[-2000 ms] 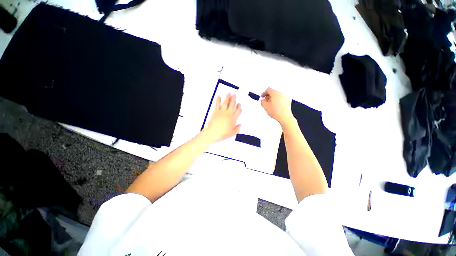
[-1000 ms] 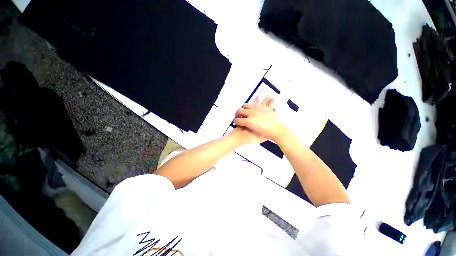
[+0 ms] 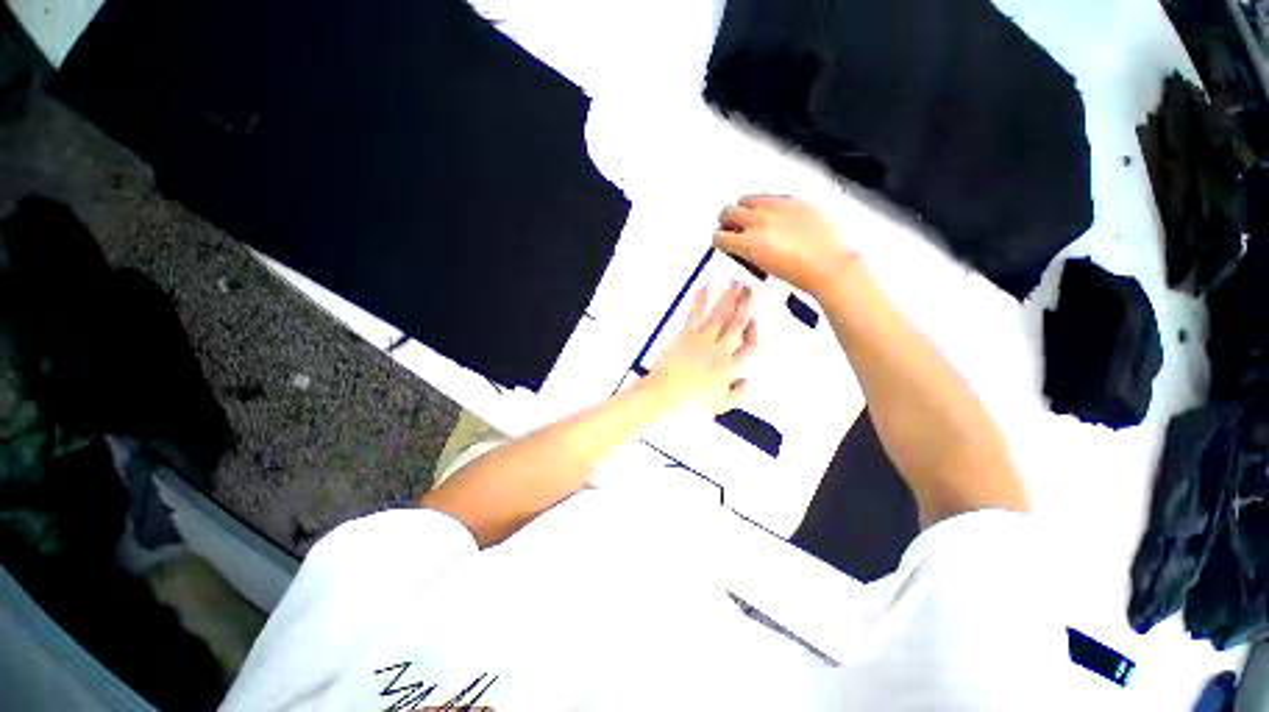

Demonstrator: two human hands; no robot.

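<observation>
The white marking template (image 3: 814, 383) lies on a dark cut panel (image 3: 870, 501), which shows at the template's right side and through its slots and windows. My left hand (image 3: 707, 351) lies flat on the template with fingers spread, holding nothing. My right hand (image 3: 782, 239) is at the template's upper left corner, by the end of the long slot, with its fingertips pinched together. The tailor's chalk is not visible; the fingers hide whatever may be between them.
Black marked panels (image 3: 376, 181) lie left of the template. A thick stack of dark panels (image 3: 919, 125) lies behind it. A dark bundle (image 3: 1101, 341), crumpled dark cloth (image 3: 1194, 529) and a black device (image 3: 1099, 655) are at the right. Speckled floor (image 3: 299, 403) shows at left.
My right hand has moved from on top of my left hand up to the template's upper corner. My left hand stays on the template and is now uncovered.
</observation>
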